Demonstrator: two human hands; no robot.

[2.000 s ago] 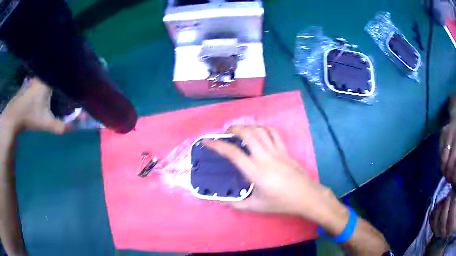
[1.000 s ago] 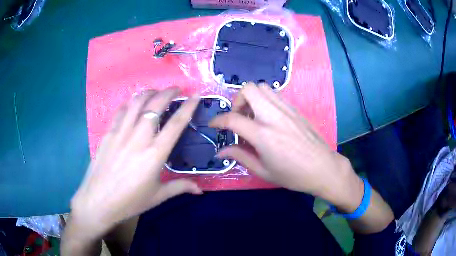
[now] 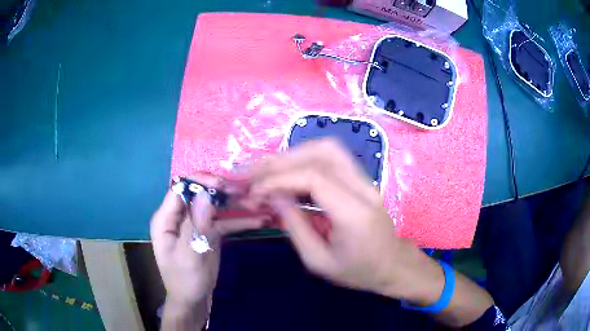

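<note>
My left hand [image 3: 187,245] is at the mat's front left edge and holds a small dark circuit board [image 3: 200,189] with white connectors between its fingers. My right hand [image 3: 330,213] is blurred, its fingertips close to the board; whether they pinch the lead wire [image 3: 312,207] cannot be told. The near black-backed half [image 3: 336,134] lies on clear film, partly hidden by my right hand. A second black-backed half [image 3: 411,81] lies behind it to the right. Its wire runs left to another small board [image 3: 313,50] on the red foam mat [image 3: 226,77].
The screw feeder [image 3: 424,16] stands at the top edge. Film-wrapped halves [image 3: 532,61] lie at the right, near a dark cable [image 3: 508,142]. Another wrapped piece [image 3: 14,16] is at the top left. Part of another person [image 3: 572,252] shows at the right edge.
My hands have left the near half's inside; my left hand has moved to the mat's edge with the small board raised. The mat and units appear further right as the view has shifted.
</note>
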